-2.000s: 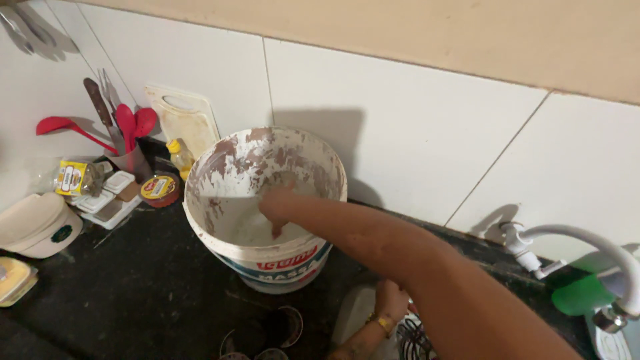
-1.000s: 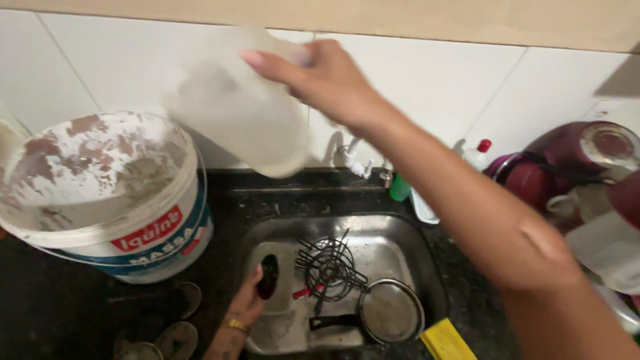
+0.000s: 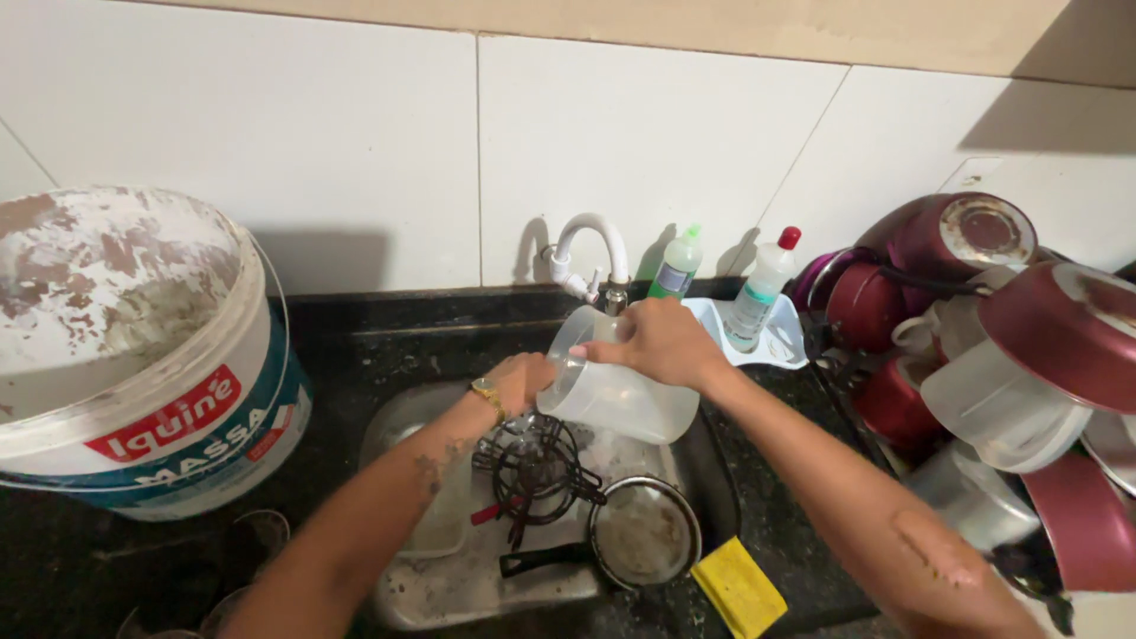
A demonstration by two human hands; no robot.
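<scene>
My right hand (image 3: 661, 342) grips the rim of a translucent plastic container (image 3: 621, 399), tilted on its side above the sink (image 3: 497, 595) below the white faucet (image 3: 590, 240). At the container's mouth is my left hand (image 3: 524, 382), a gold watch on its wrist; its fingertips are partly hidden, so its hold cannot be told. Under the container lie black metal burner grates (image 3: 537, 475) and a small frying pan (image 3: 643, 532) with a black handle. A clear plastic container (image 3: 439, 506) sits at the sink's left side, partly behind my left forearm.
A large plaster-stained bucket (image 3: 177, 426) stands left of the sink, near several glasses (image 3: 257, 532). A yellow cloth (image 3: 741, 586) lies at the sink's front right edge. Behind are a green soap bottle (image 3: 676, 266) and a red-capped bottle (image 3: 761, 288) on a tray (image 3: 785, 333). Stacked cookware (image 3: 941, 311) fills the right.
My right hand has brought the translucent container from above the counter down over the sink. My left hand has moved up from the sink's left side to the container's mouth. The view has swung right.
</scene>
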